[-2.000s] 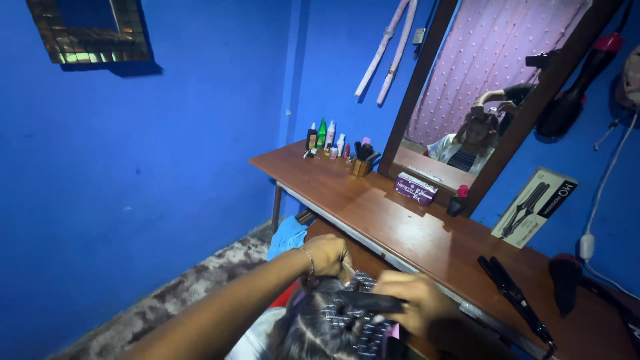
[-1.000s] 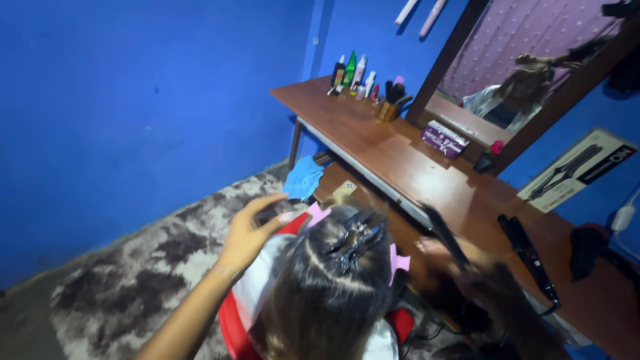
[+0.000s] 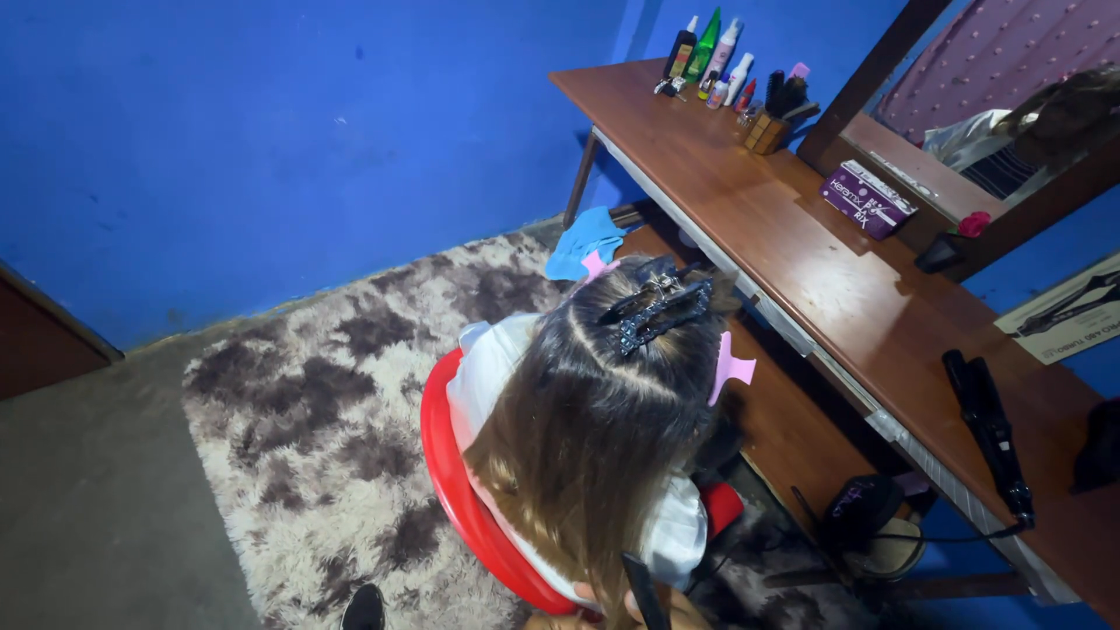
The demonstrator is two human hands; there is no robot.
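Note:
A seated person with long brown hair (image 3: 560, 437) faces the dressing table, back toward me. A dark claw clip (image 3: 656, 319) gathers the top section; a pink clip (image 3: 595, 265) sits at the left side of the head and another pink clip (image 3: 731, 369) at the right. At the bottom edge, my right hand (image 3: 678, 610) grips a black comb (image 3: 646, 591) beside the hair ends. My left hand (image 3: 560, 621) is just left of it by the hair ends, mostly cut off, so its grasp is unclear.
A red chair (image 3: 455, 490) holds the person, on a shaggy rug (image 3: 332, 437). Along the right runs a wooden table (image 3: 700, 166) bearing bottles (image 3: 738, 79), a brush holder (image 3: 766, 131), a purple box (image 3: 866, 199) and a black hair straightener (image 3: 989, 429). A mirror (image 3: 927, 96) stands behind it.
Both hands have moved from the top of the head down to the hair ends. A second ago my left hand was open beside the head. The pink clips, partly hidden earlier, show plainly.

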